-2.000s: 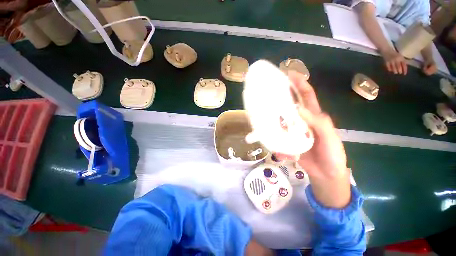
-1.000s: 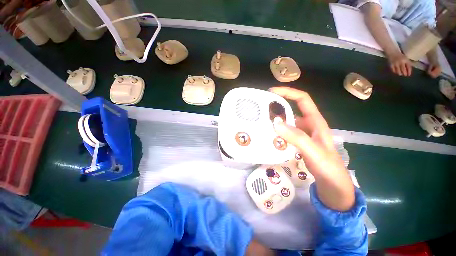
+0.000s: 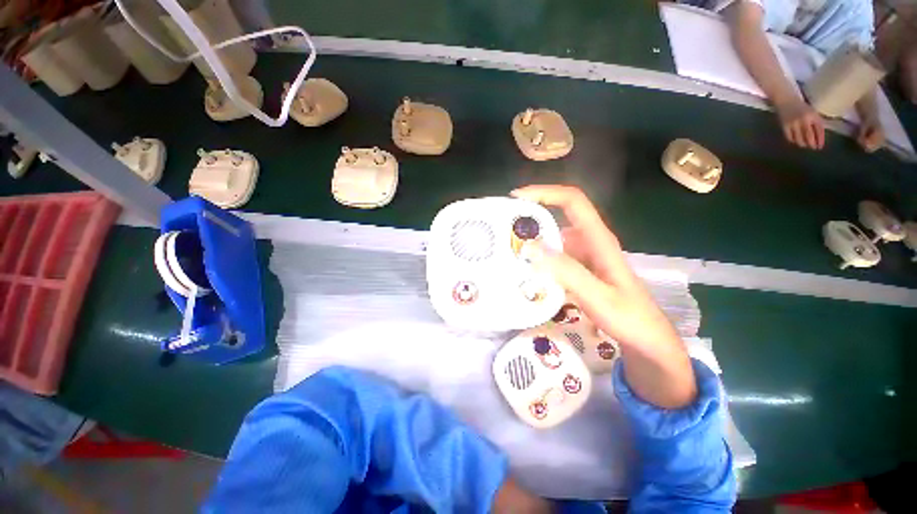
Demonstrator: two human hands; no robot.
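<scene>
My right hand (image 3: 593, 271) holds a cream plug-in unit (image 3: 483, 263) by its right side, face up, with a slotted grille, a dark round part and copper-red round parts showing. The unit covers the place of the open beige housing, which is hidden. A second unit (image 3: 541, 377) lies face up on the white sheet (image 3: 402, 387). A third unit (image 3: 591, 344) lies partly behind it and my wrist. My left hand is out of view; only its blue sleeve shows, bent across the front.
A blue tape dispenser (image 3: 216, 281) and a salmon-red tray (image 3: 45, 286) are at left. Several units with pins up, such as this one (image 3: 365, 177), lie on the green belt (image 3: 623, 216). Tall beige housings (image 3: 151, 45) and a looping white cable stand upper left. Another person's hands are upper right.
The held unit was tilted above the open beige housing, which showed; it turned face up over it, then shifted slightly left and down. The units on the belt have moved left.
</scene>
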